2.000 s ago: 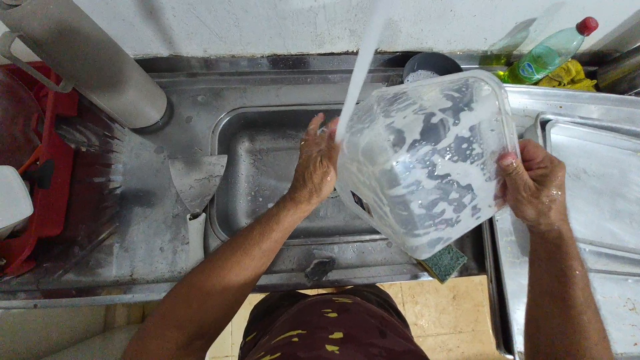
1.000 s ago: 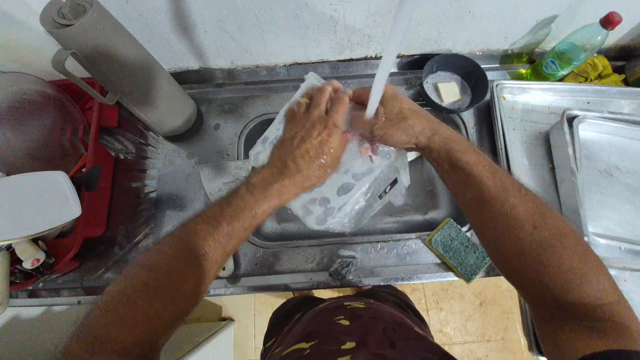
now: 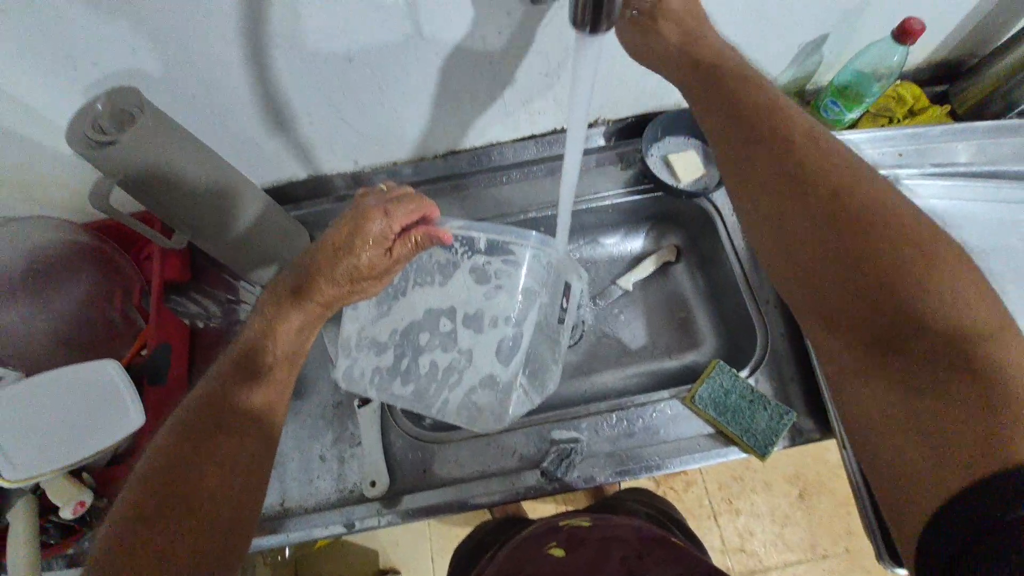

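Observation:
My left hand (image 3: 376,244) grips the rim of a clear plastic container (image 3: 456,336) streaked with suds, tilted over the left part of the steel sink (image 3: 672,320). Water (image 3: 578,128) runs from the faucet (image 3: 595,12) down beside the container's right side. My right hand (image 3: 660,32) is raised by the faucet at the top edge; its fingers are partly out of view, so its hold cannot be told. A white-handled knife (image 3: 646,268) lies in the sink. A green and yellow sponge (image 3: 742,408) rests on the front rim.
A dark bowl (image 3: 680,156) with a pale bar stands behind the sink. At left are a tall grey thermos (image 3: 192,176), a red dish rack (image 3: 172,320) and a white-handled scraper (image 3: 372,448). A green bottle (image 3: 868,76), yellow cloth (image 3: 904,104) and metal trays (image 3: 960,192) are at right.
My right hand has left the container and moved up to the faucet. My left hand now holds the container by its rim, left of the water stream. The view has shifted upward.

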